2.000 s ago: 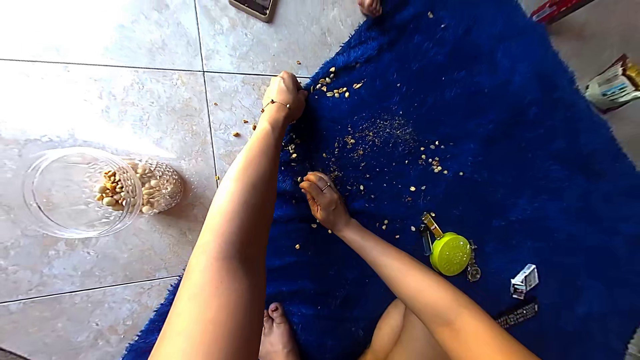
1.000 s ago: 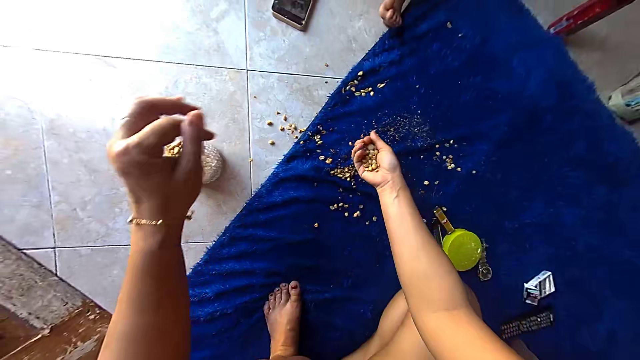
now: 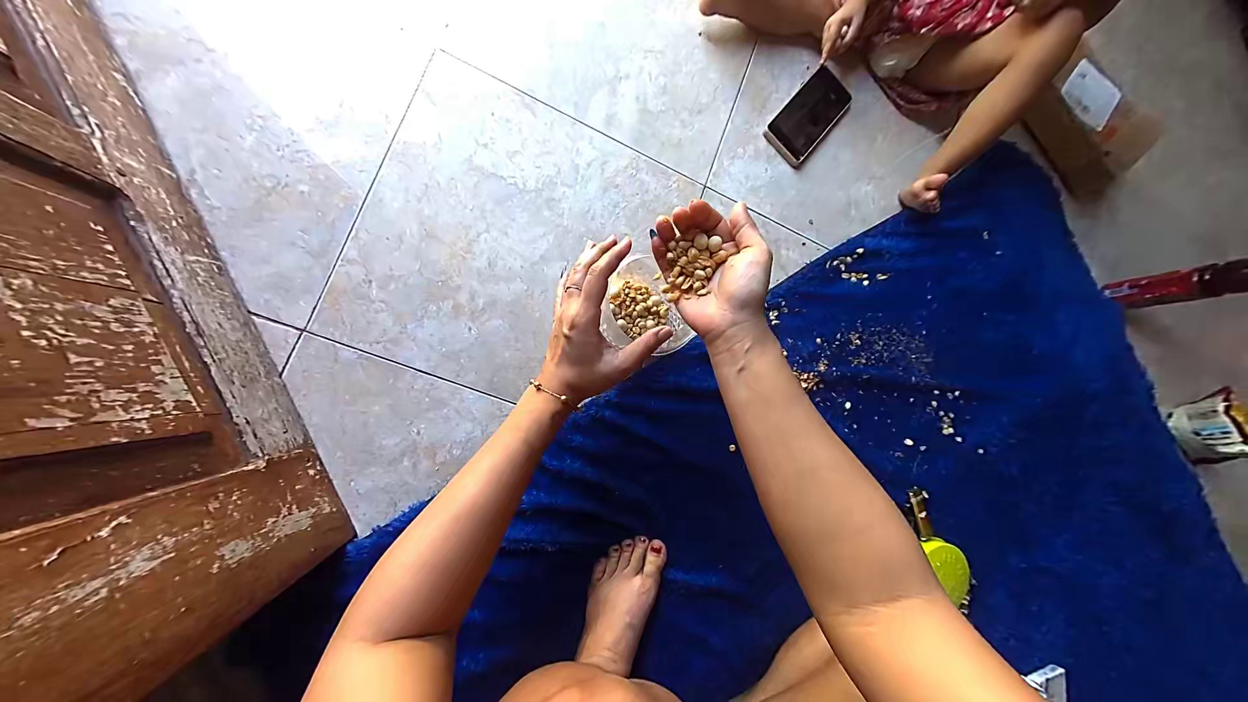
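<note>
My right hand (image 3: 731,278) is cupped, palm up, around a heap of pale nuts or seeds (image 3: 694,261), beside and partly over the rim of a clear container (image 3: 680,331). More pale nuts or seeds (image 3: 639,310) lie inside that container. My left hand (image 3: 595,327) curves around the container's left side with fingers and thumb apart; whether it touches the wall is hard to tell. Loose pieces (image 3: 946,414) and fine crumbs (image 3: 882,346) lie scattered on the blue fleecy blanket (image 3: 1053,439).
Another person's bare leg (image 3: 994,107) and hand (image 3: 843,27) are at the top right, near a phone (image 3: 809,115) on the tiled floor (image 3: 439,214). A worn wooden door (image 3: 107,341) stands left. A lime-green round object (image 3: 946,567) lies on the blanket.
My right hand has moved from over the blanket to the container, carrying the nuts or seeds it held a second ago. The view has shifted, showing more of the door and the other person.
</note>
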